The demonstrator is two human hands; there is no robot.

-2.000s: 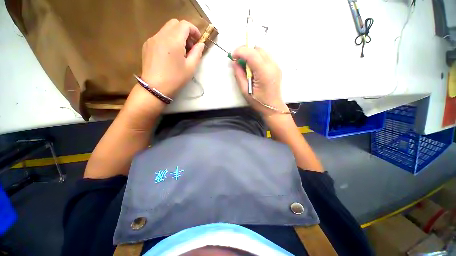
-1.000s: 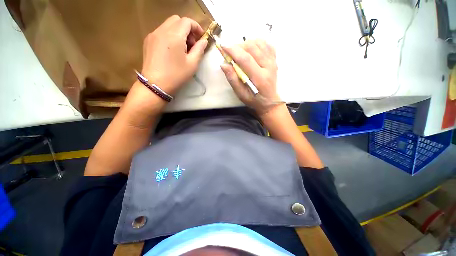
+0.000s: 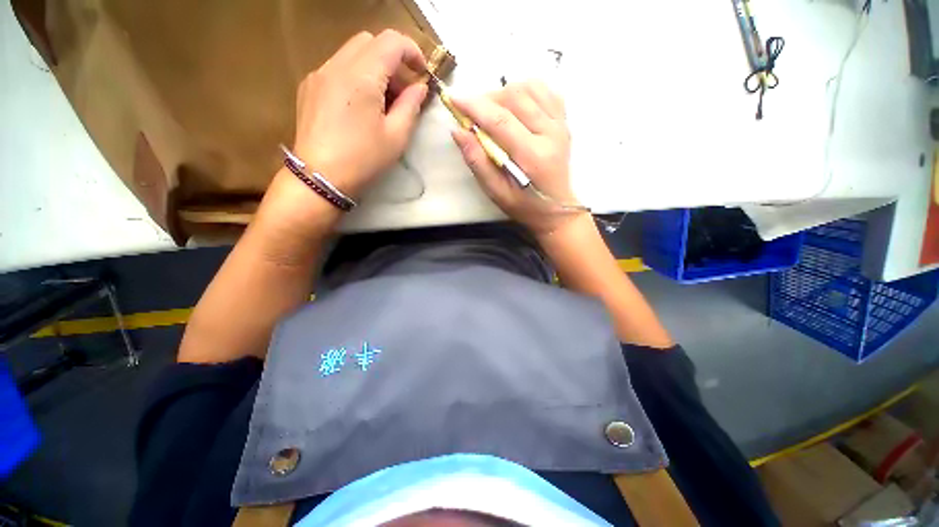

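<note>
A large brown bag (image 3: 232,82) lies on the white table at the left. My left hand (image 3: 360,108) rests over its right part and pinches a small tan strap end (image 3: 440,64) at the bag's corner between thumb and fingers. My right hand (image 3: 520,149) holds a pale yellow pen tool (image 3: 489,144) with a silver rear end. Its front end is at the strap end beside my left fingertips; I cannot tell whether the tip touches. A thin cord trails from the tool over my right wrist.
The white table (image 3: 659,113) holds a slim grey tool (image 3: 749,36) with dark loops (image 3: 764,74) at the right and small dark scraps. Blue crates (image 3: 860,299) stand beyond the table's front edge at the right. A metal-legged stand (image 3: 77,293) is at the left.
The green-handled tool with a metal shaft, seen in my right hand two seconds ago, no longer shows. The yellow pen has swung round to point at the strap end. My left hand has barely moved.
</note>
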